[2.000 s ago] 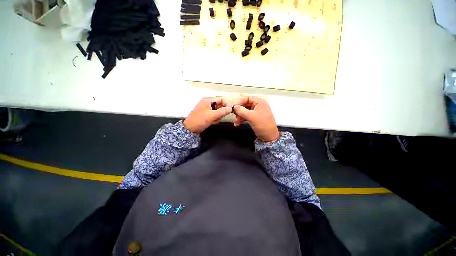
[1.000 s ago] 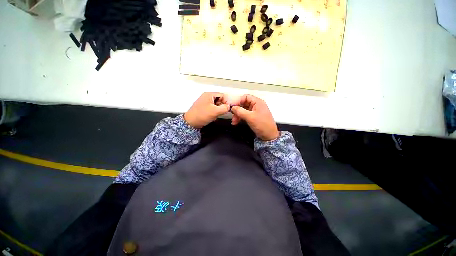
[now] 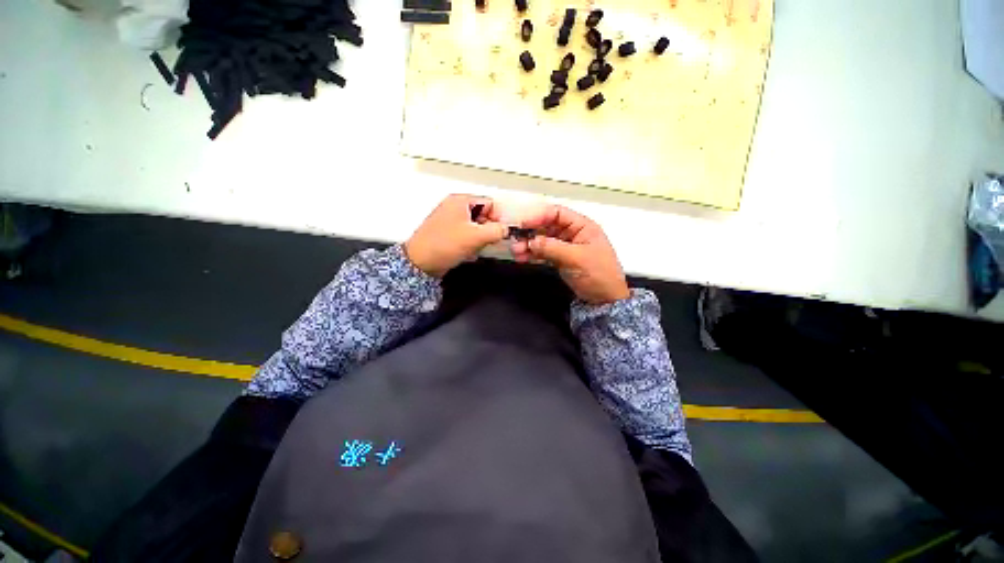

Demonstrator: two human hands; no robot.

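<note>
My left hand [image 3: 449,234] and my right hand [image 3: 577,252] meet at the fingertips just in front of the table edge. Between the fingertips they pinch a small black strip [image 3: 520,233]; its full shape is hidden by the fingers. Another black end [image 3: 478,211] shows between the fingers of my left hand; I cannot tell if it is the same piece. Small black loops [image 3: 560,78] lie scattered on the pale yellow board [image 3: 573,150] beyond my hands.
A pile of black strips [image 3: 264,50] lies on the white table [image 3: 330,187] left of the board, beside a crumpled white bag [image 3: 152,24]. Laid-out strips [image 3: 425,15] are at the board's upper left corner. A plastic bag [image 3: 988,214] is at the right edge. A person's dark-clothed leg [image 3: 837,374] is at right.
The view has shifted slightly, so the table things sit higher in the picture. More of the black piece shows between my fingertips, and my right hand's fingers have spread slightly.
</note>
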